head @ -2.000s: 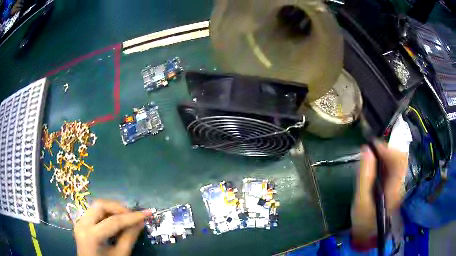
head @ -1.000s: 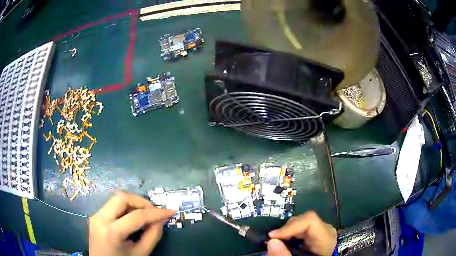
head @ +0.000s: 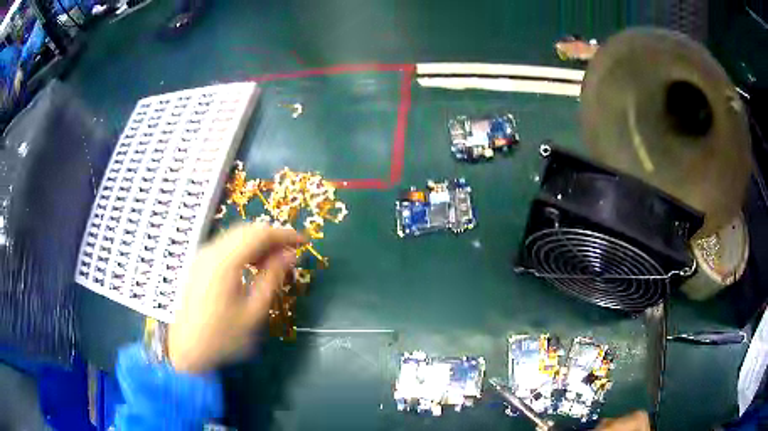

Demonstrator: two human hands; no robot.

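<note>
My left hand (head: pixel 223 290) is over the loose pile of orange and white flex cables (head: pixel 290 198). Its fingertips touch or hover at the pile and hide part of it; whether they grip a piece is unclear. A circuit board (head: pixel 440 381) lies at the bottom centre, with two more boards, one (head: pixel 532 370) and another (head: pixel 585 379), beside it. My right hand (head: pixel 625 423) is mostly cut off by the bottom edge. It holds the soldering iron (head: pixel 524 408), whose tip points up-left between the boards. Thin solder wire (head: pixel 345 329) stretches between my left hand and the boards.
A white component tray (head: pixel 160 185) stands left of the pile. Two blue boards, one (head: pixel 436 208) and another (head: pixel 482 136), lie further back. The cooling fan (head: pixel 602 244), fume hood (head: pixel 657 118) and cream tub (head: pixel 722 257) stand right, tweezers (head: pixel 707 337) below them. Dark shiny plastic (head: pixel 46 210) is at far left.
The view has swung left. My left hand has moved from the board to the flex pile. The iron's tip is now just right of that board, and my right hand is mostly out of frame.
</note>
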